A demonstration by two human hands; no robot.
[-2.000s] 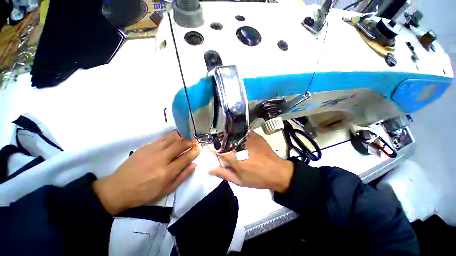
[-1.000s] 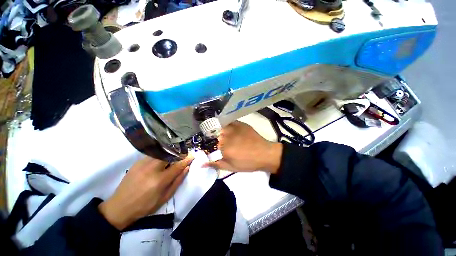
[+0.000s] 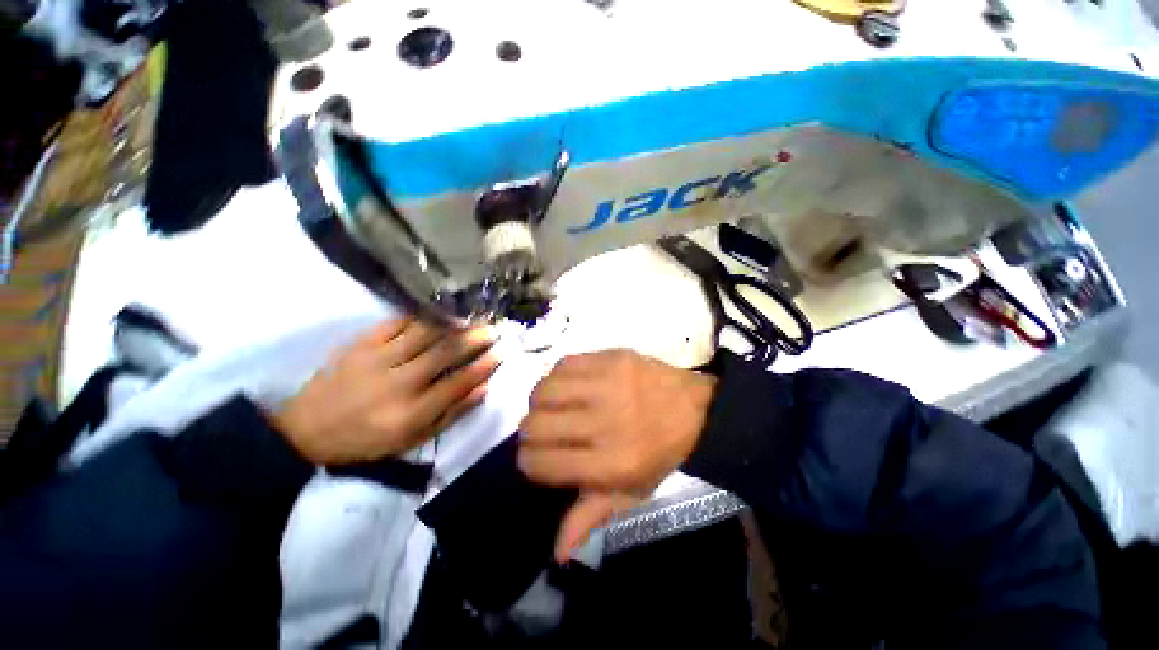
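Observation:
A white fabric panel with dark strips lies from the presser foot down over the table's front edge. My left hand lies flat on the white cloth, fingertips just left of the presser foot. My right hand is below and right of the foot, over the black fabric panel, fingers curled and thumb pointing down. Whether it grips the cloth is hidden. The white sewing machine with a blue band stands behind both hands. The needle is too blurred to tell.
Black tailor's shears lie under the machine arm. Red-handled snips and a tray of small metal parts are at the right end. A black fabric pile is at the back left. White cloth is below right.
My right hand has moved from beside the presser foot down towards the table's front edge, onto the black cloth. My left hand stays by the foot. The camera view has shifted.

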